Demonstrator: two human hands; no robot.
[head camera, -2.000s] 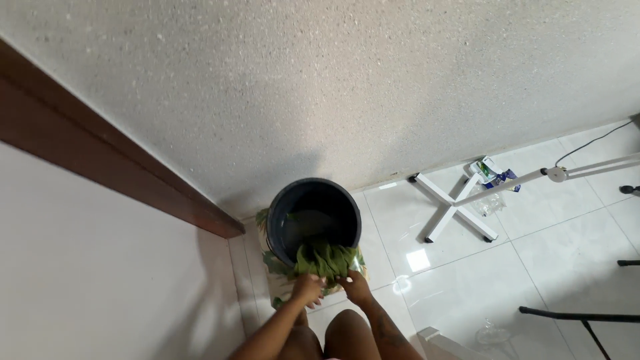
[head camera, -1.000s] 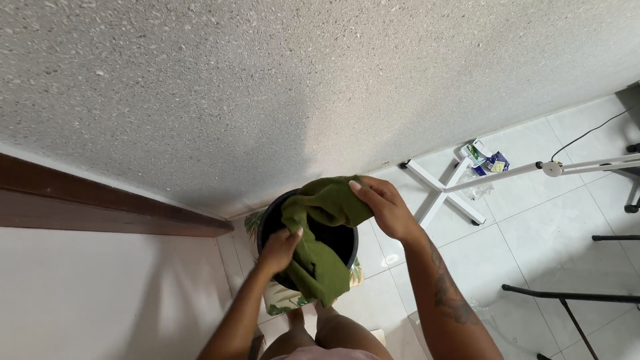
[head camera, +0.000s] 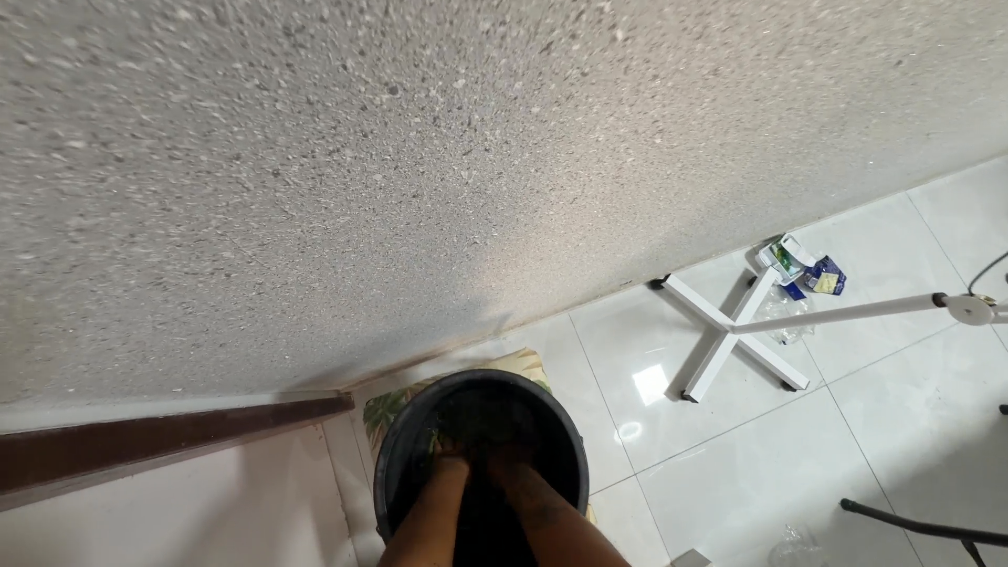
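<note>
A round black plastic bucket (head camera: 584, 465) stands on a leaf-patterned cushion or cloth (head camera: 520, 364) on the tiled floor. Both my forearms reach down inside it. Deep in the bucket, my left hand (head camera: 450, 450) is on the left, beside a dark green cloth (head camera: 476, 417) that is barely visible in the shadow. My right hand (head camera: 512, 461) is to its right, low in the bucket and very dark. The fingers of both hands are hidden, so their hold on the cloth cannot be made out.
A textured grey wall (head camera: 472, 197) rises behind the bucket. To the right stands a white cross-shaped wheeled base (head camera: 734, 331) with a slanting pole, near plastic packets (head camera: 825, 276). A brown wooden strip (head camera: 173, 437) runs at left, and a dark metal leg (head camera: 906, 524) is at lower right.
Both hands have gone down into the bucket with the green cloth, which was held up over the rim one second ago. The view has shifted, leaving the bucket lower in the frame.
</note>
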